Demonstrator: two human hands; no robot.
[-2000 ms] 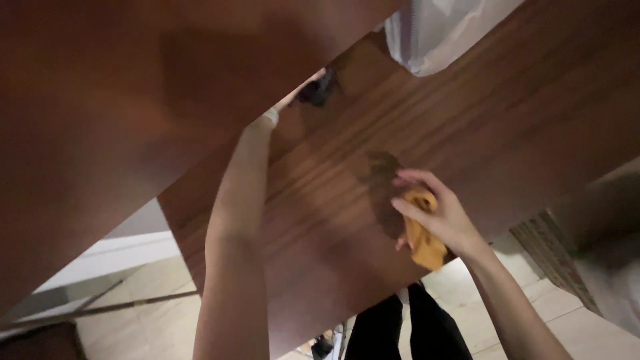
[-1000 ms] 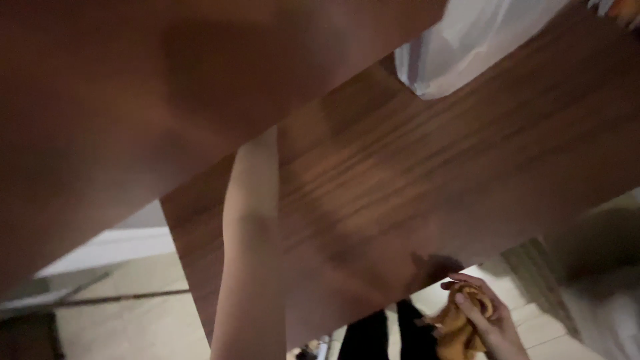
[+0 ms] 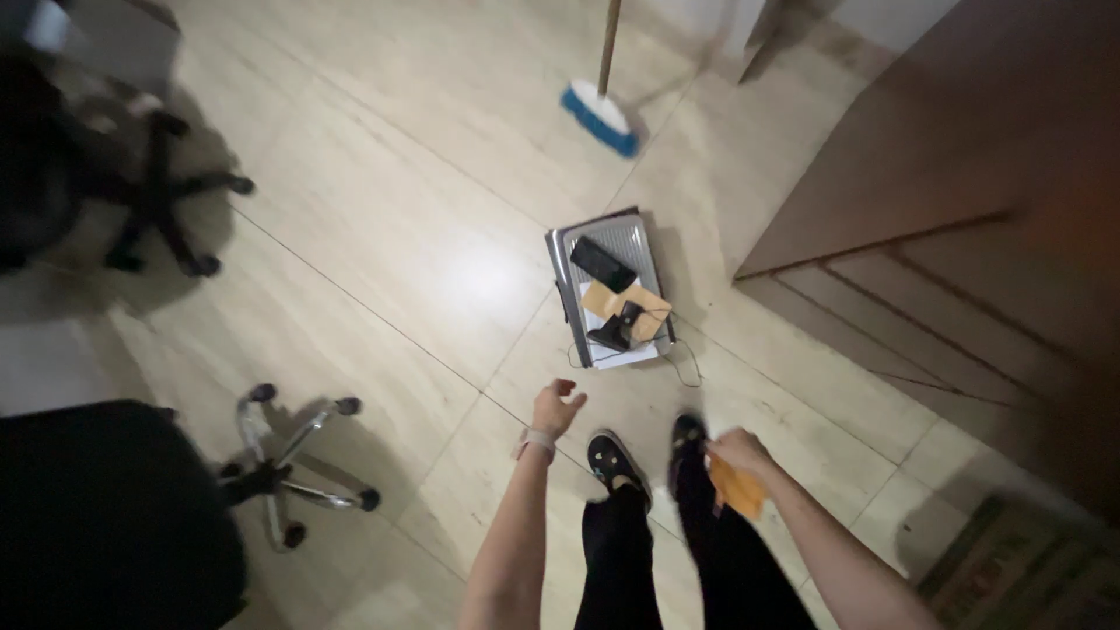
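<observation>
My right hand (image 3: 744,453) grips an orange cloth (image 3: 738,488), which hangs beside my right leg. My left hand (image 3: 556,409), with a band on the wrist, holds nothing and has its fingers apart and slightly curled. It is just below a stack on the floor, not touching it. The stack has a grey ridged case or tray (image 3: 632,241) at its base. On it lie a dark phone-like device (image 3: 604,263), a tan envelope or paper (image 3: 652,315), white paper (image 3: 637,355) and a black corded device (image 3: 616,328) that looks like a webcam.
A broom (image 3: 599,116) with blue bristles stands beyond the stack. Wheeled office chair bases (image 3: 284,472) are at the left, one under a black seat (image 3: 114,516). Brown wooden furniture (image 3: 875,219) rises at the right. A mat (image 3: 1006,569) lies at the lower right.
The view has swung from the wooden surface to the floor. My left hand, earlier reaching beneath or behind a wooden panel, is now out over the floor. The orange cloth is still in my right hand.
</observation>
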